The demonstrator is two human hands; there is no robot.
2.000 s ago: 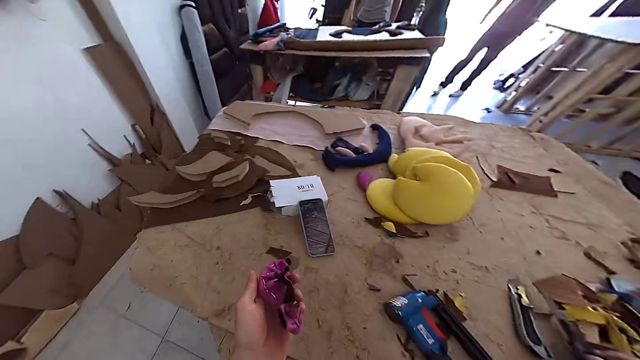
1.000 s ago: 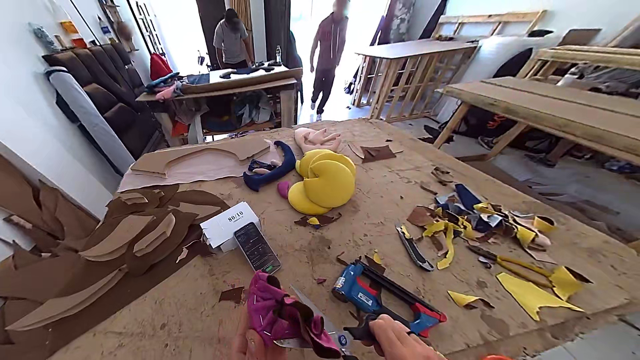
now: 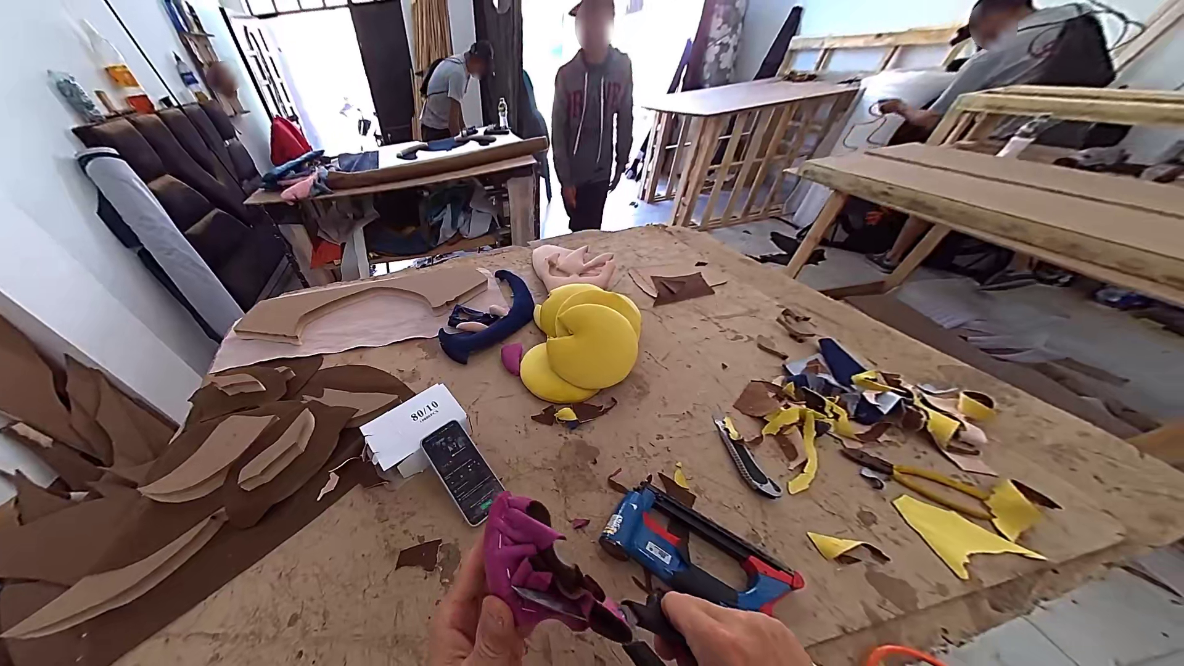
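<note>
My left hand (image 3: 481,606) grips a padded magenta fabric-covered piece (image 3: 523,560), with staples along its folded edge. My right hand (image 3: 726,634) holds black-handled scissors (image 3: 652,615), whose metal blade lies against the magenta piece; much of the tool is hidden. Just beyond the right hand lies a blue, red and black staple gun (image 3: 661,546). A smartphone (image 3: 462,472) leans on a white box (image 3: 416,427) bearing writing. Farther off sit stacked yellow padded pieces (image 3: 592,342), a small magenta piece (image 3: 511,359) and a dark blue curved piece (image 3: 504,324).
Brown cut shapes (image 3: 268,453) cover the table's left. On the right are a utility knife (image 3: 747,458), yellow-handled pincers (image 3: 934,486) and yellow scraps (image 3: 962,536). One person (image 3: 592,120) stands beyond the table; others are at the back (image 3: 449,92) and right (image 3: 999,74).
The view has swung right and up. My right hand has come into view with the scissors, and their blade is now against the magenta piece, which my left hand still holds.
</note>
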